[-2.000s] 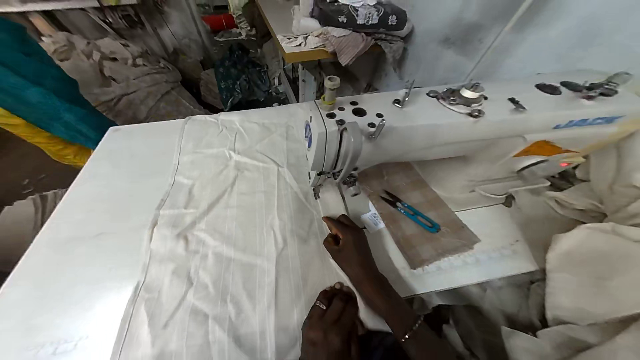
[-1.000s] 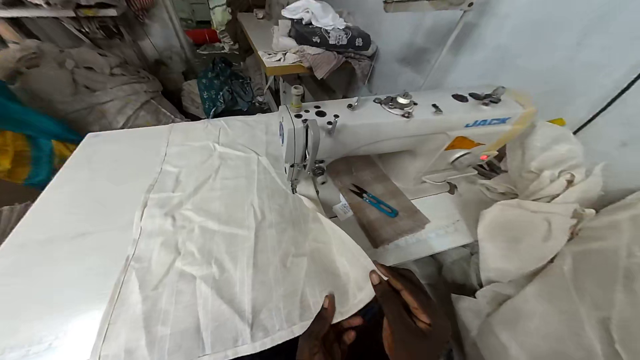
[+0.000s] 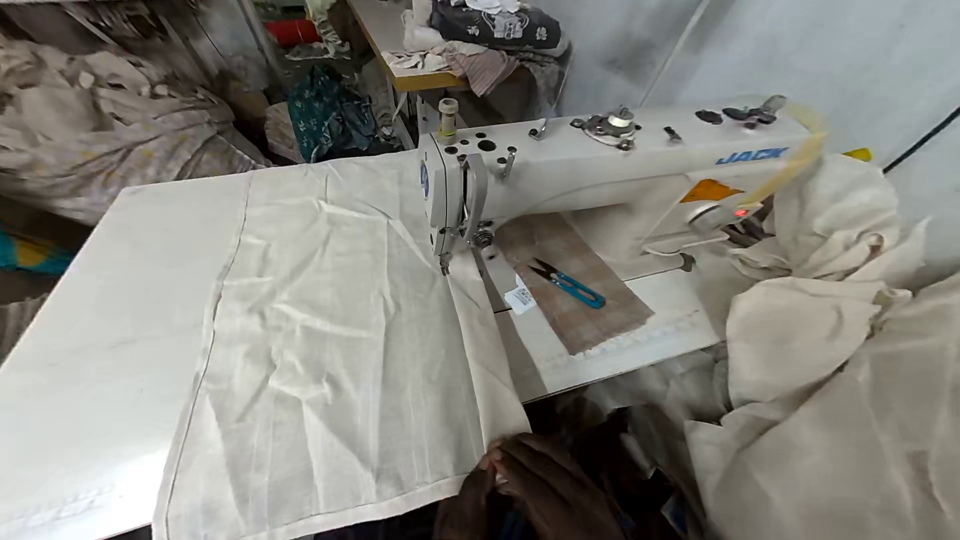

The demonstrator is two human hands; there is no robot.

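A cream fabric panel [image 3: 322, 337] with stitched hems lies across the white sewing table, its right edge folded over and running under the presser foot [image 3: 445, 264] of a Jack sewing machine [image 3: 600, 165]. At the panel's lower right corner, my right hand [image 3: 551, 480] pinches the folded edge. Close beside it, my left hand [image 3: 469, 502] grips the same corner from the left; its fingertips are partly hidden. Blue-handled thread snips [image 3: 568, 283] rest on a brown cloth piece [image 3: 577, 300] on the machine bed, beside a small white label [image 3: 520, 297].
Cream fabric is heaped [image 3: 832, 390] at the right, against the machine. Behind the table stand a fabric pile [image 3: 112, 127] at the left and another table [image 3: 427, 81] bearing folded cloth. A thread spool [image 3: 448, 120] sits on the machine head.
Two seconds ago my right hand was near the presser foot; now both hands are together at the panel's lower corner. The panel's right edge, spread outward one second ago, now lies folded over.
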